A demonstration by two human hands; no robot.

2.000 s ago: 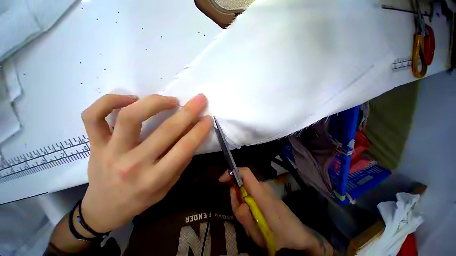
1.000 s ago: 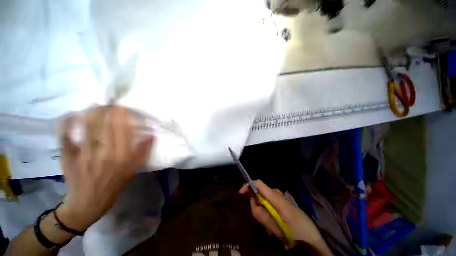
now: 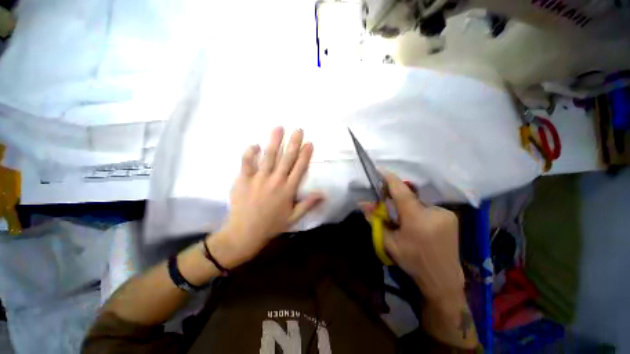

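A large white fabric piece (image 3: 428, 124) lies across the middle and right of the table, its front edge hanging over towards my lap. My left hand (image 3: 273, 183) lies palm down on the fabric with its fingers spread, holding nothing. My right hand (image 3: 421, 231) holds the fabric shears (image 3: 368, 166) by their yellow handle at the table's front edge. The dark blades point up and away over the fabric and look closed. The lower part of the handle is partly hidden by my fingers.
The cream sewing machine (image 3: 470, 52) stands at the back right. Spare shears (image 3: 547, 142) lie at the right, partly covered by the fabric. More white pieces (image 3: 69, 62) lie at the left. A yellow-orange piece (image 3: 10, 188) is at the left edge. A blue upright (image 3: 483, 276) stands below the table.
The fabric now spreads right, covering the ruler there and part of the spare shears. My left hand has moved right and lies flat. My right hand has risen with the shears over the fabric.
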